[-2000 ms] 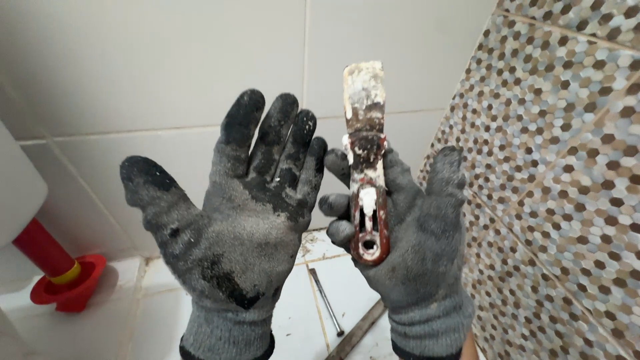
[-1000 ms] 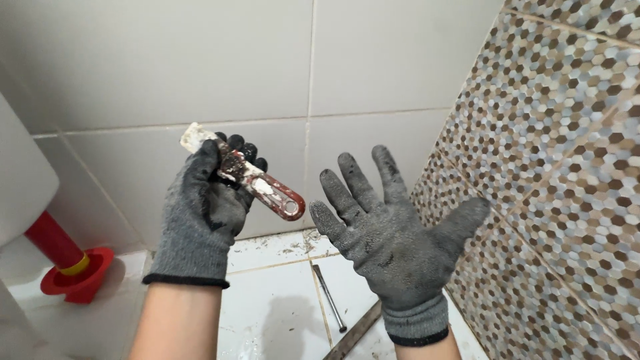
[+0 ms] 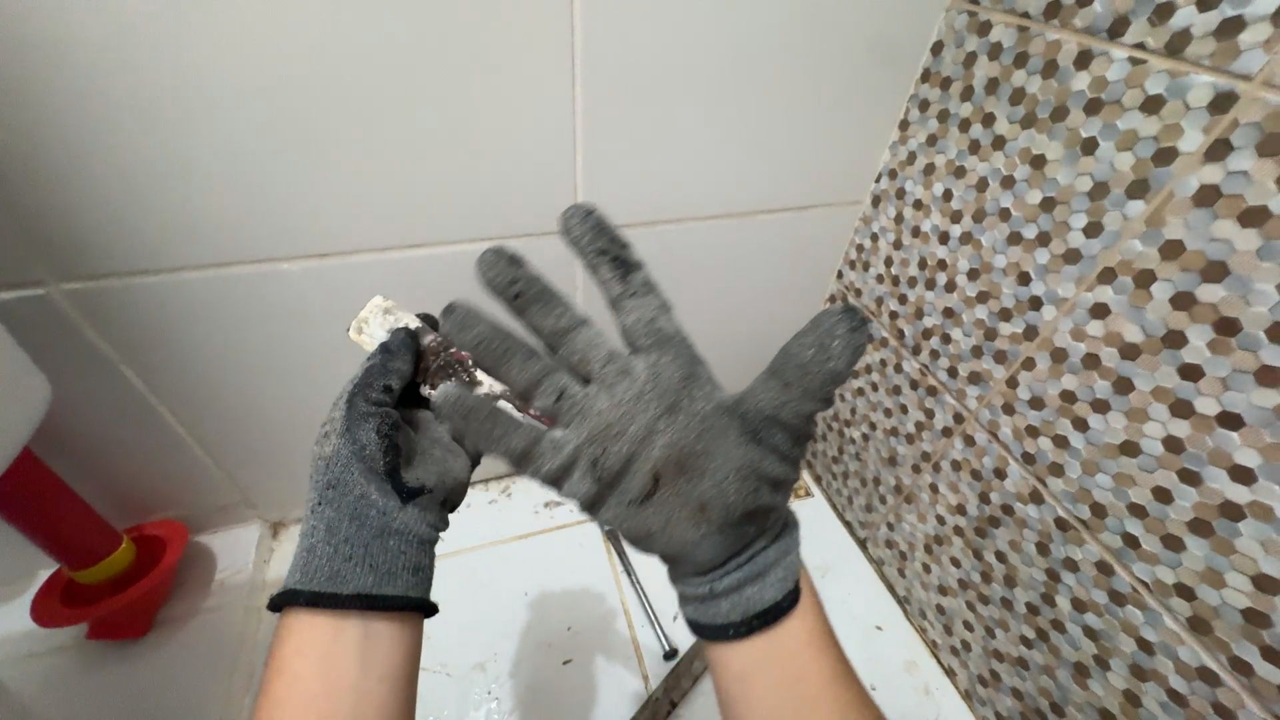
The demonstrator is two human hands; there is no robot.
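Both my hands wear grey knit work gloves with dark stains. My left hand (image 3: 390, 460) grips a scraper (image 3: 440, 350), its blade crusted with white residue and pointing up and left. Part of the reddish-brown handle is hidden behind the fingers of my right hand (image 3: 650, 430). That hand is spread wide, palm toward the camera, and holds nothing. It overlaps the scraper's lower end in the view; whether they touch, I cannot tell.
A metal rod (image 3: 640, 595) and a flat metal bar (image 3: 675, 688) lie on white floor tiles (image 3: 510, 625) scattered with debris. At left, a red funnel-shaped base (image 3: 150, 580) meets a red pipe. Grey wall tiles (image 3: 300, 120) rise ahead, hexagon-patterned tiles (image 3: 1080, 270) at right.
Two seconds ago the scraper was in my right hand and my left was spread; a second ago my left held it. Since then my right hand has moved left, across the handle.
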